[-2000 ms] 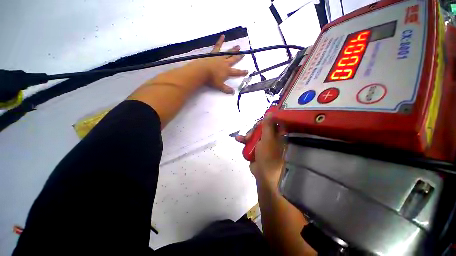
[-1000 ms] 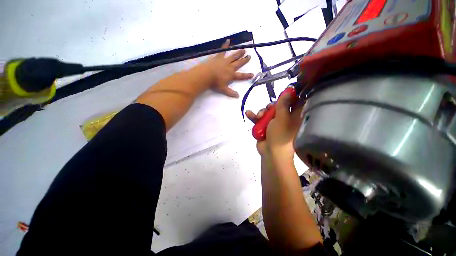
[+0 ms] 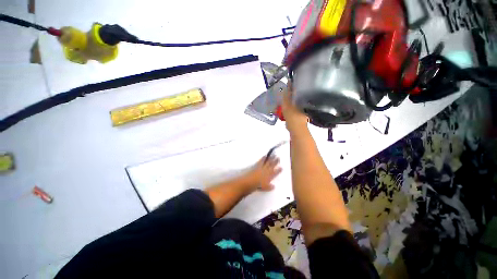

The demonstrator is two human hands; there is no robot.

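Note:
The cutting machine [image 3: 332, 71], with a red and silver motor body, stands at the upper right. Its flat metal base plate [image 3: 268, 103] shows in front of it. My right hand [image 3: 289, 109] is on the red handle, partly hidden by the motor. My left hand [image 3: 266, 173] lies with fingers apart on a white-topped piece [image 3: 191, 173] near the table's front edge and grips nothing; a thin dark strip [image 3: 270, 151] is at its fingertips. The white paper marker [image 3: 163, 131] covers the lay, whose black edge [image 3: 131, 79] runs to the left.
A yellow-gold weight [image 3: 158, 107] lies on the paper. A yellow and black cable connector [image 3: 90, 42] is at the upper left, its cable running to the machine. A small red item [image 3: 42, 194] lies at the left. Fabric scraps [image 3: 376, 201] cover the floor at the right.
My left hand has moved from the black edge toward the table's front edge. The machine and my right hand have shifted, and the base plate now shows. The view takes in more floor and the whole weight.

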